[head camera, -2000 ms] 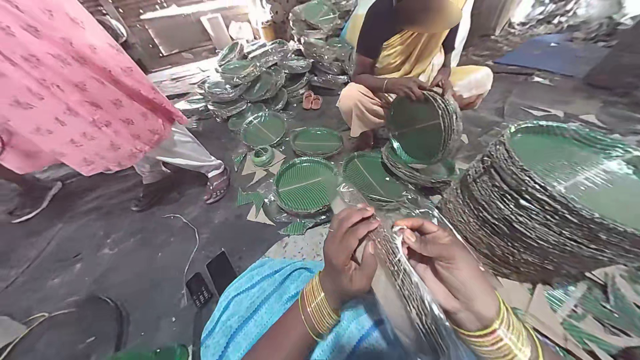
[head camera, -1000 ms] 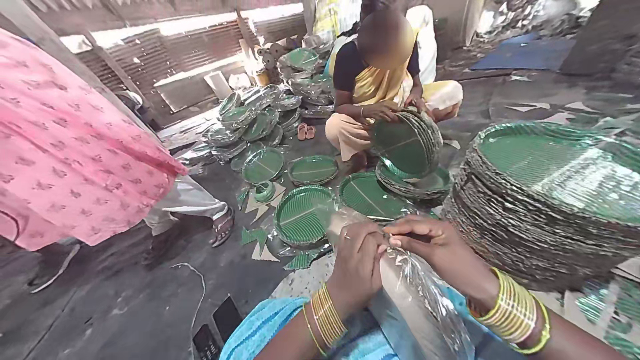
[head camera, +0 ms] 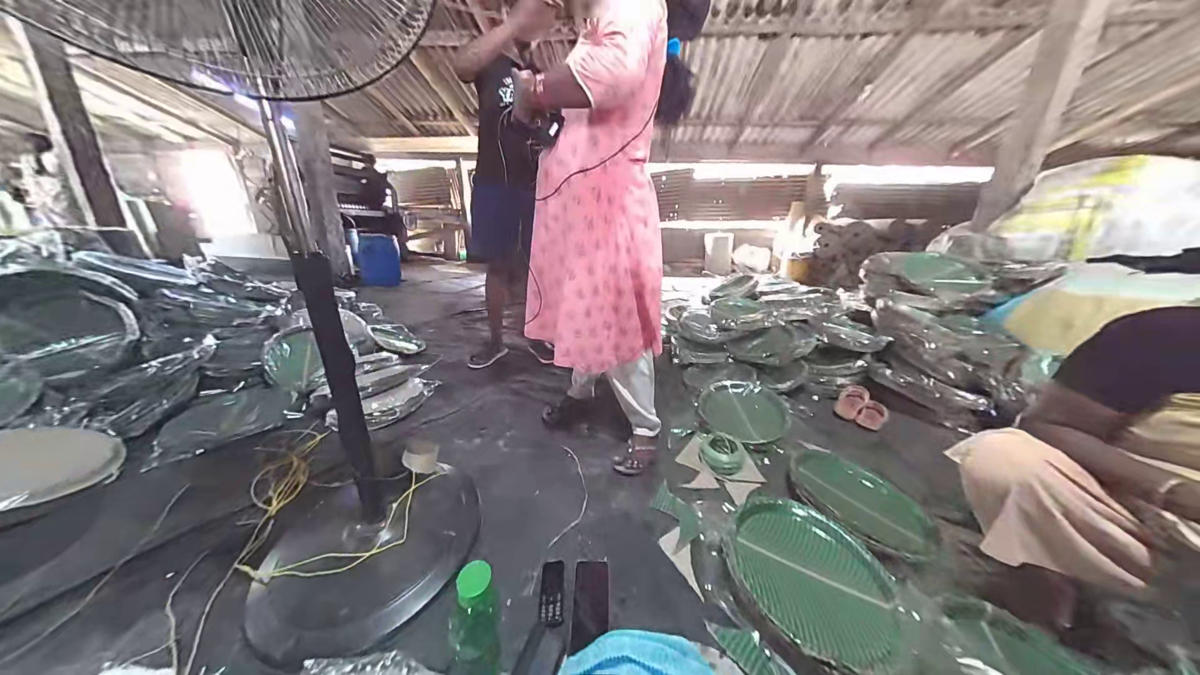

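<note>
Neither my left hand nor my right hand shows in the head view now. At the bottom edge a fold of blue cloth (head camera: 637, 653) lies over my lap. Just beyond it a keypad phone (head camera: 552, 592) and a dark smartphone (head camera: 590, 600) lie side by side on the floor, with a green-capped bottle (head camera: 474, 614) to their left. Round green leaf-patterned plates (head camera: 814, 583) lie to the right, one of them nearest the cloth. A roll of green tape (head camera: 722, 454) rests on pale scraps. The wrapped bundle from the earlier frames is out of view.
A pedestal fan's round base (head camera: 366, 572) stands at left, with yellow cord around it. Plastic-wrapped plate stacks (head camera: 216, 356) lie behind it, and more wrapped stacks (head camera: 778, 328) at centre right. Two people stand mid-floor, one in a pink tunic (head camera: 600, 225). A seated person (head camera: 1106, 441) is at right.
The view has swung up and left. Both my hands and the plastic-wrapped bundle they held have gone out of view; the fan and a second standing person have come into view.
</note>
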